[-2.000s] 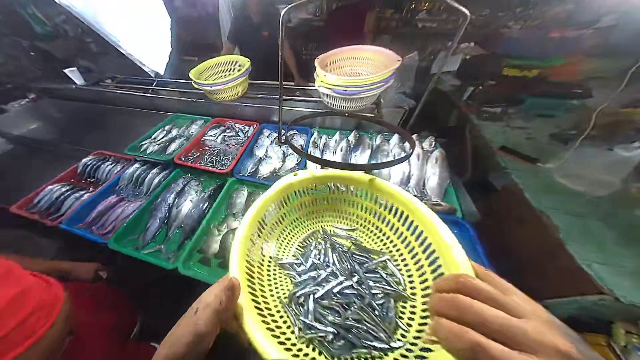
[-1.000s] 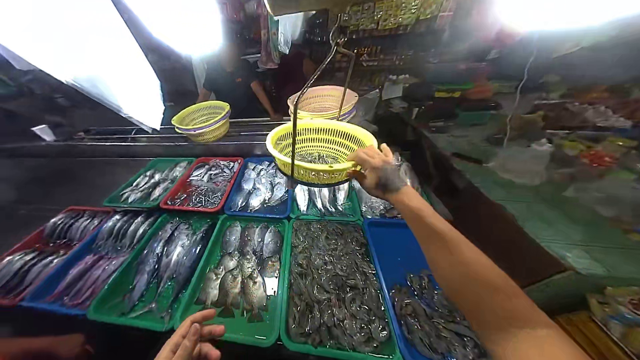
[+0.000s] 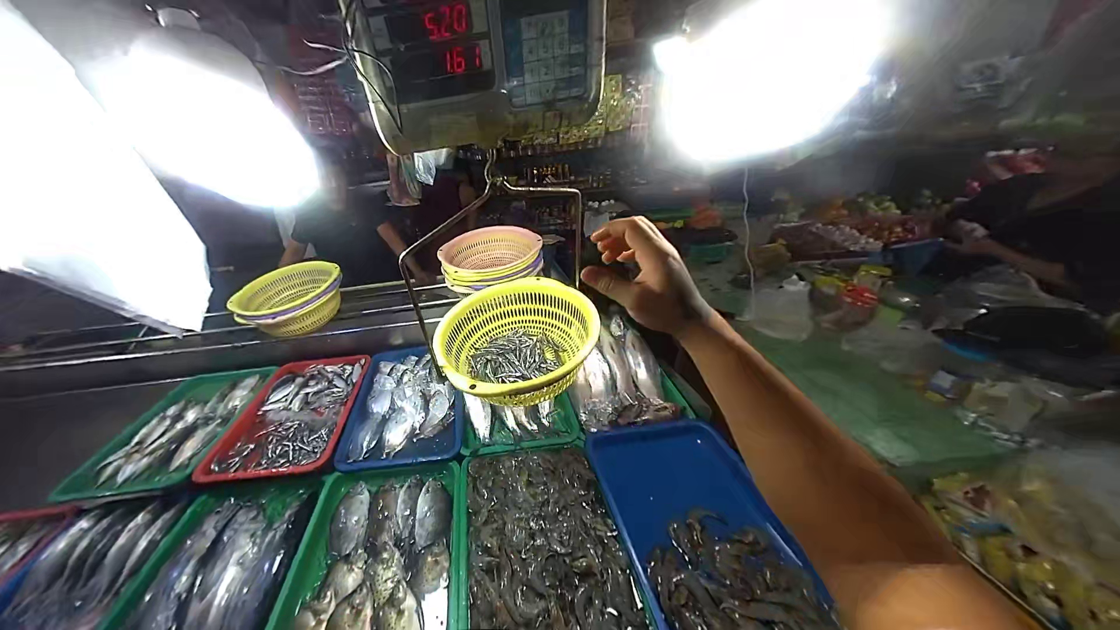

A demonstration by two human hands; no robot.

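Note:
A yellow plastic colander (image 3: 455,354) holding small silvery fish (image 3: 514,356) hangs in the wire frame (image 3: 579,229) below a digital hanging scale (image 3: 486,70). The scale's red display is lit. Just right of the wire frame, my right hand (image 3: 643,273) is raised with curled, parted fingers and nothing in it, apart from the colander. My left hand is out of view.
Trays of fish and a green tray of shrimp (image 3: 547,542) cover the stall, beside a blue tray (image 3: 669,459) partly filled with shrimp. Stacked colanders (image 3: 490,249) and more colanders (image 3: 289,297) stand behind. People are at the back. Bright lamps hang overhead.
Two seconds ago both hands were at the colander; a second ago my right hand touched it at the frame. Now that hand is off it, and my left hand has left view. The view has tilted up.

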